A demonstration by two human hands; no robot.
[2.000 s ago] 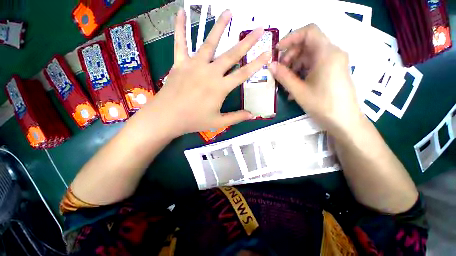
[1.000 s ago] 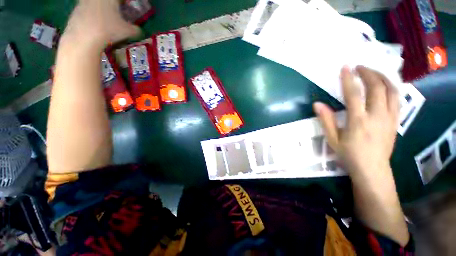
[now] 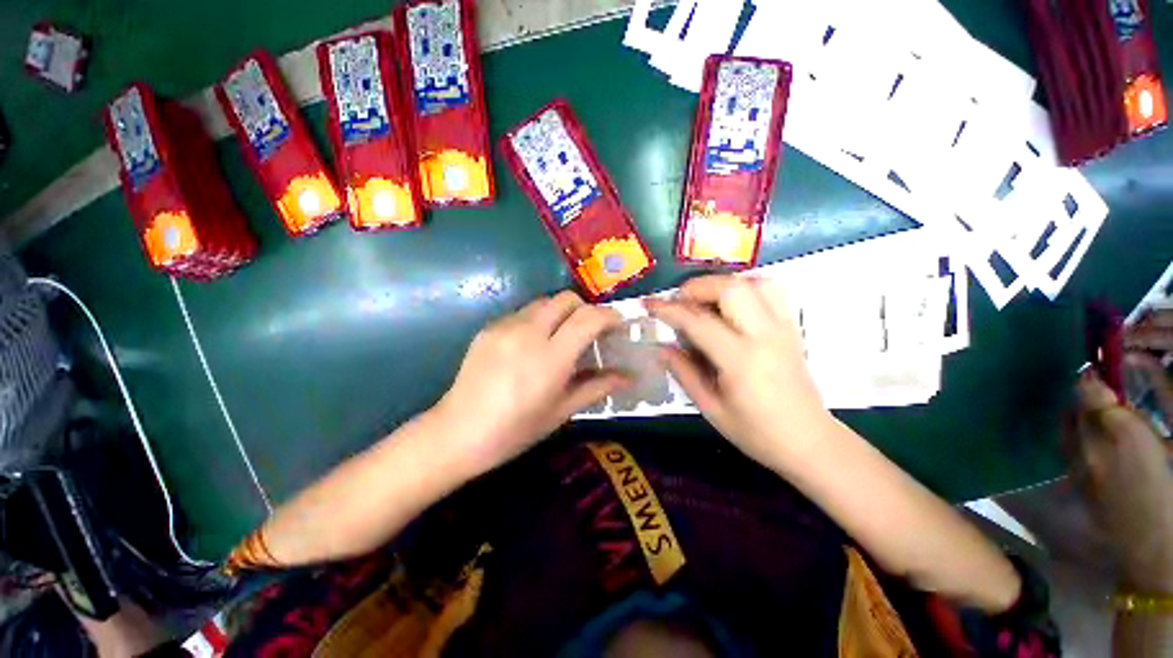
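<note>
A long white sticker sheet (image 3: pixel 836 341) with grey rectangles lies nearest the body. My left hand (image 3: pixel 515 373) and my right hand (image 3: pixel 746 360) are both at its left end, fingertips around a grey adhesive piece (image 3: pixel 633 366). The fingers look pinched at its edges; whether it is lifted off the sheet cannot be told. A red unit (image 3: pixel 736 161) with a patterned face and orange end lies just beyond my right hand. A second red unit (image 3: pixel 579 199) lies tilted beyond my left hand.
Red units (image 3: pixel 376 135) stand in a row at the upper left, beside a thick stack (image 3: pixel 180 180). White waste sheets (image 3: pixel 888 103) are heaped at upper right, near another red stack (image 3: pixel 1081 77). Another person's hands (image 3: pixel 1126 450) hold a red item at far right. A white cable (image 3: pixel 122 373) runs at left.
My left hand has come back from the upper left and my right hand from the waste sheets; both meet at the sticker sheet. A red unit now lies left of the waste sheets.
</note>
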